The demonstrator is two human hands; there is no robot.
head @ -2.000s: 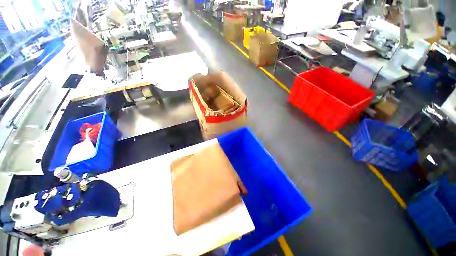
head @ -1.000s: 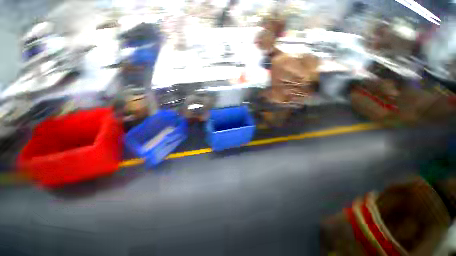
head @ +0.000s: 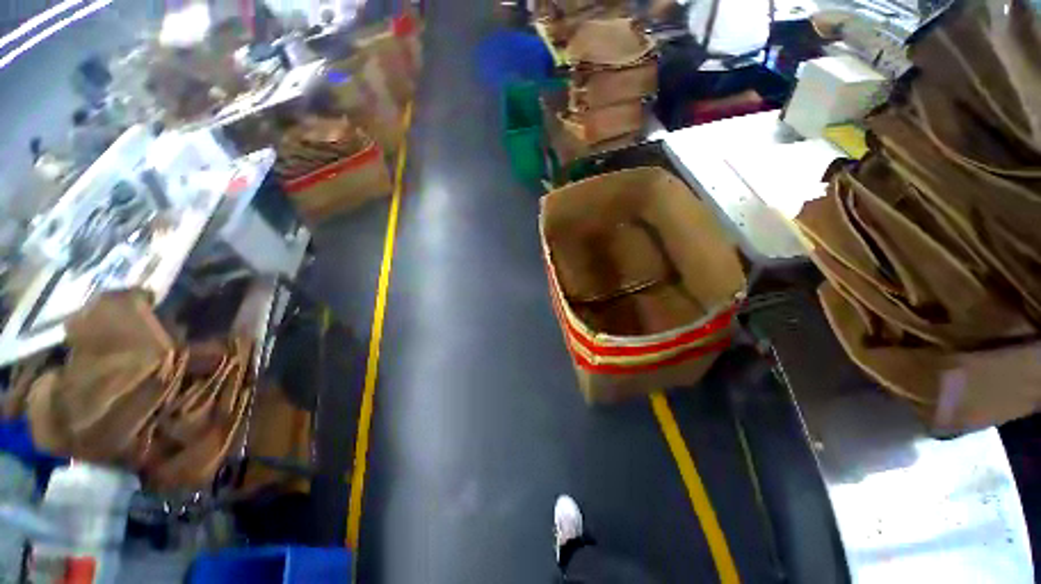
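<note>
No hand is in view. Nearest in front of me, a large open cardboard box [head: 656, 363] with red bands stands on the floor beside the yellow line. It holds what looks like a few brown pieces low inside. To its right, a tall, leaning stack of brown workpieces [head: 913, 251] with folded edges lies on a white and metal table [head: 925, 502].
A white shoe [head: 566, 527] shows on the grey aisle floor [head: 457, 342]. At the left are brown pieces [head: 126, 388], a white machine table [head: 126, 251] and a blue crate [head: 274, 565]. Further off are another red-banded box [head: 340, 186], a green crate [head: 523, 126] and a white block [head: 836, 97].
The view has swung right, away from the sewing machine and the red crate, and now looks down the aisle. The red-banded box from the lower right now stands near the centre.
</note>
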